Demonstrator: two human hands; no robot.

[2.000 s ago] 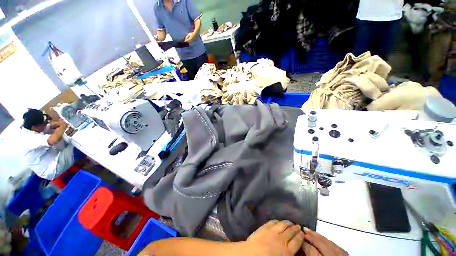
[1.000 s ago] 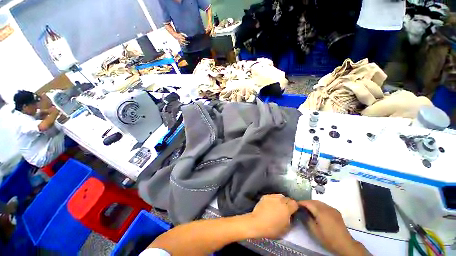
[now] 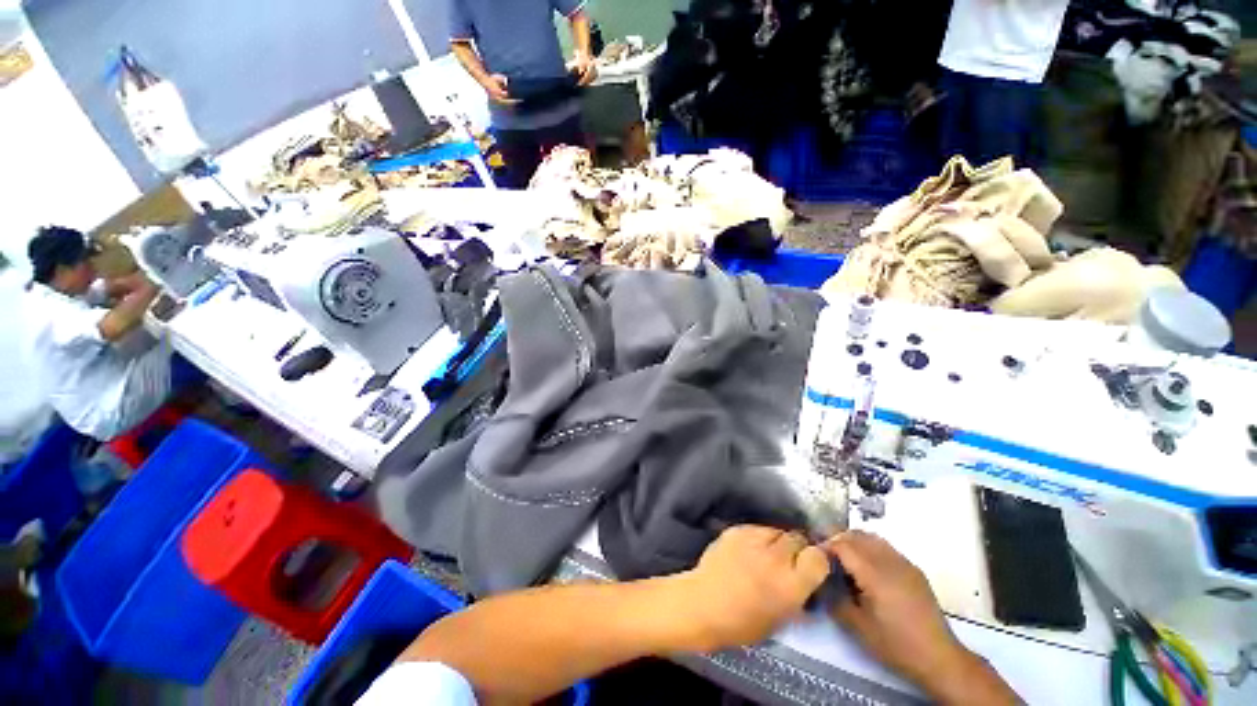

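A dark grey garment (image 3: 662, 400) with pale topstitching lies heaped left of the sewing machine (image 3: 1020, 414) and runs to its needle area (image 3: 831, 476). My left hand (image 3: 755, 579) and my right hand (image 3: 882, 593) meet just in front of the needle. Both hold a small dark part of the garment between their fingertips. The fingers partly hide this part. Whether the cloth lies under the presser foot cannot be told clearly.
A smartphone (image 3: 1028, 557) and green-handled scissors (image 3: 1133, 659) lie right of my hands. A measuring strip (image 3: 772, 676) follows the table's front edge. Red stool (image 3: 283, 545) and blue bins (image 3: 166, 552) stand at left. Beige garments (image 3: 951, 241) lie behind. Other people are around.
Over the last two seconds my hands have come apart slightly and moved up towards the needle, showing dark cloth between them. The view has shifted a little. The standing person's arms have moved.
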